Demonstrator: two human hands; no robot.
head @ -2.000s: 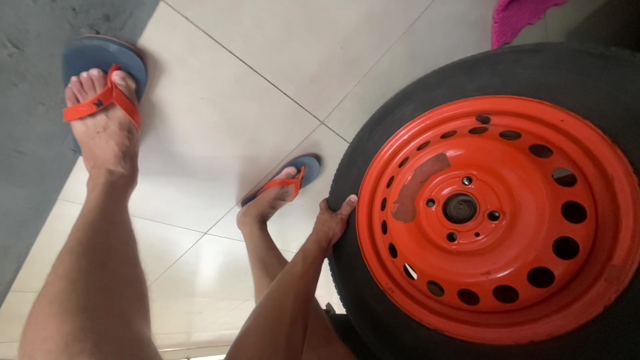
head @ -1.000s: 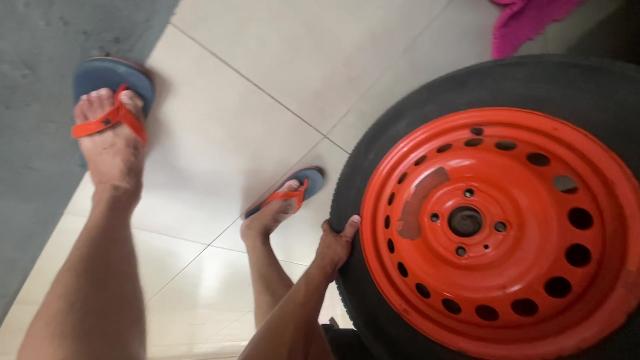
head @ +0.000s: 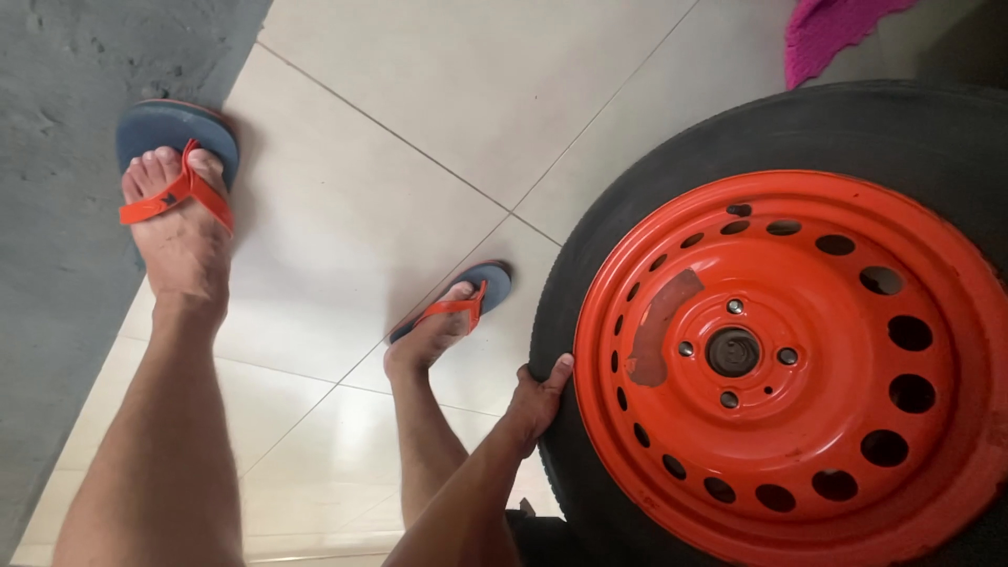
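Observation:
A car wheel with a bright orange-red steel rim (head: 795, 465) and a black rubber tyre (head: 630, 185) fills the right side of the view. My left hand (head: 543, 402) grips the tyre's left edge, thumb on the sidewall and fingers wrapped round the tread, their tips hidden. The rim has a ring of oval holes, several bolt holes round a dark centre bore (head: 732, 352), a valve stem (head: 739, 210) near its top and a dull patch (head: 661, 327) left of the bore. My right hand is not in view.
Two feet in blue flip-flops (head: 177, 130) with orange straps stand left of the wheel. Pale floor tiles (head: 441, 79) meet rough grey concrete (head: 55, 236) at the left. A magenta cloth or mat (head: 835, 35) lies beyond the tyre. Something dark is below the hand.
The wheel has turned slightly counterclockwise: its valve stem and bolt holes have shifted round to the left. My left hand keeps its hold and has moved slightly down with the tyre's edge.

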